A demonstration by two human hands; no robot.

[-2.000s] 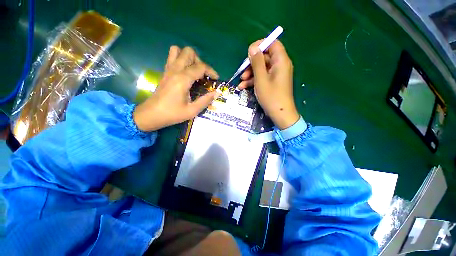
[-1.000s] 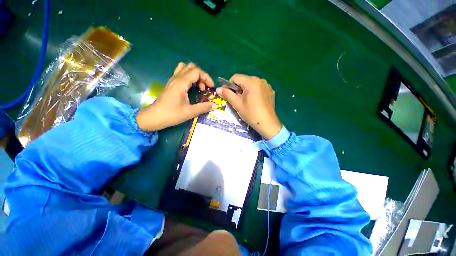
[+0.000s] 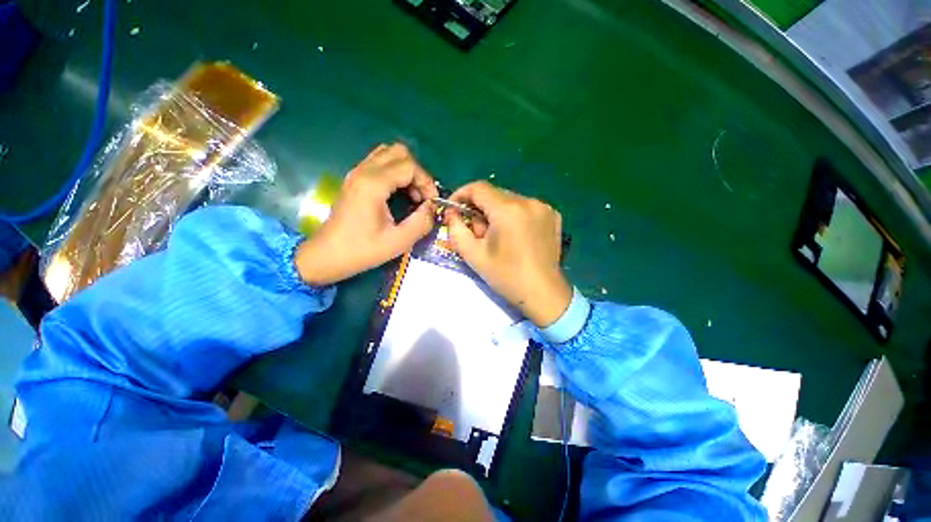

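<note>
The tablet screen assembly (image 3: 445,342), black-framed with a large white back, lies in front of me. Its board end is at the top, mostly hidden under my hands. An orange flex cable (image 3: 394,281) runs along its left edge. My left hand (image 3: 370,216) is over the top left corner, thumb and forefinger nearly together; whether a small piece is between them I cannot tell. My right hand (image 3: 510,245) is over the board end and holds the tweezers (image 3: 455,205), whose metal tip points left to my left fingertips. A pale wrist strap (image 3: 568,316) is on my right wrist.
A Kapton sheet pack (image 3: 153,178) in crinkled plastic lies at the left beside a blue hose (image 3: 98,133). Waiting tablets lie at the right (image 3: 851,251) and the top edge (image 3: 461,14). A white sheet (image 3: 753,400), clear plastic bag (image 3: 799,464) and card stack (image 3: 852,438) are lower right.
The tweezers have turned from upright, tip on the board, to lying low in my right hand. Both hands have come together over the board end. The view has shifted, showing a tablet at the top.
</note>
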